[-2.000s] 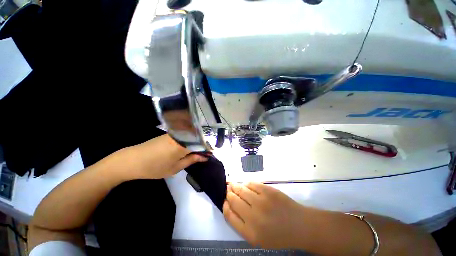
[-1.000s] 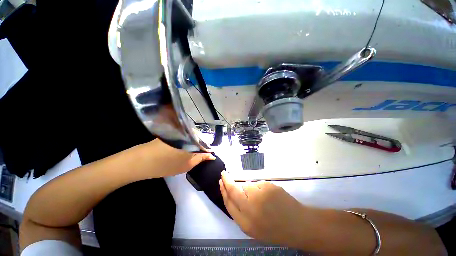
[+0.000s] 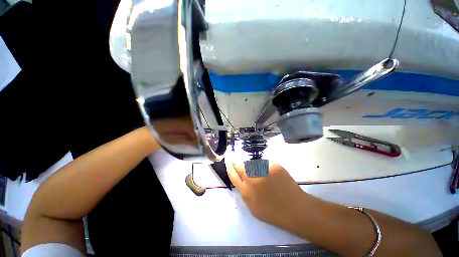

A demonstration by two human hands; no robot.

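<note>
A small black cut piece point(image 3: 220, 173) lies on the machine bed below the needle area, mostly hidden; only a dark pointed part shows. My right hand point(image 3: 261, 188) is beside it on the right, fingertips at its edge under the lit head of the white lockstitch machine point(image 3: 302, 37). Whether the fingers grip or press it is unclear. My left forearm reaches in from the left, but my left hand is hidden behind the shiny take-up lever guard point(image 3: 163, 85). The presser foot and needle area point(image 3: 232, 138) is brightly lit and partly covered.
Black garment panels point(image 3: 55, 100) heap on the left, with a strip point(image 3: 133, 216) hanging over the front edge. Thread snips point(image 3: 365, 143) lie on the bed at right. The tension dial point(image 3: 300, 125) juts out in front. A ruled strip point(image 3: 282, 251) runs along the front edge.
The black piece has moved up towards the needle and shows much less, uncovering an oval tan spot on the table. My right hand moved up with it. My left hand went behind the guard.
</note>
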